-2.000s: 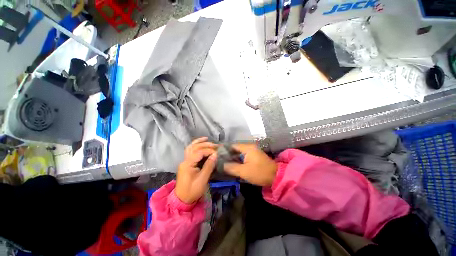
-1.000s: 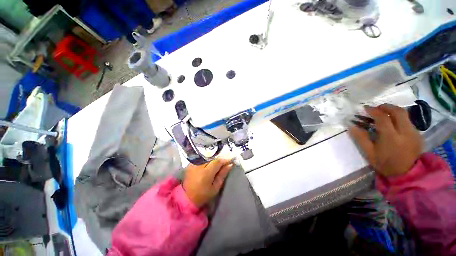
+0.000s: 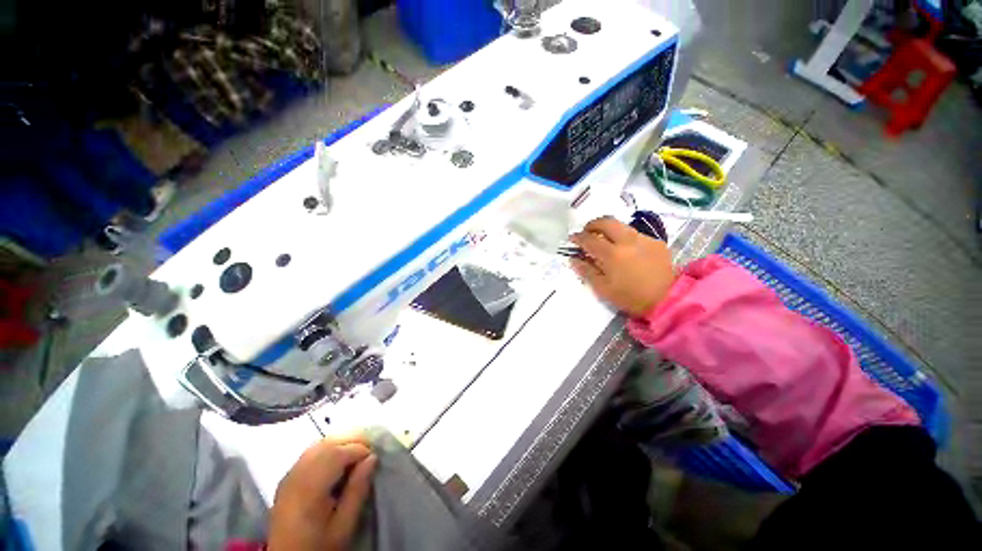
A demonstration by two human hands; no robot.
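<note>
My left hand (image 3: 321, 497), low in the picture and cut by its bottom edge, pinches the edge of the light-grey garment panel (image 3: 415, 495) in front of the needle area. More grey cloth (image 3: 135, 452) lies to its left. My right hand (image 3: 625, 267) is over the white paper slips (image 3: 533, 258) at the machine's right end. Thin dark tips of a small tool (image 3: 571, 252), perhaps snips, stick out at its fingers. The white JACK lockstitch machine (image 3: 431, 215) stands across the middle; its presser foot area (image 3: 361, 371) has no cloth under it that I can make out.
A black phone (image 3: 463, 304) with clear plastic (image 3: 493, 285) lies by the machine head. A black round object (image 3: 648, 224) and yellow-green scissors (image 3: 689, 172) are beyond my right hand. A blue basket (image 3: 840, 312) is at right, a ruler-marked table edge (image 3: 560, 436) in front, and a red stool (image 3: 910, 81) farther off.
The view has swung right. My left hand still holds the panel edge near the needle area. My right hand, with the dark tool, is now lower over the papers.
</note>
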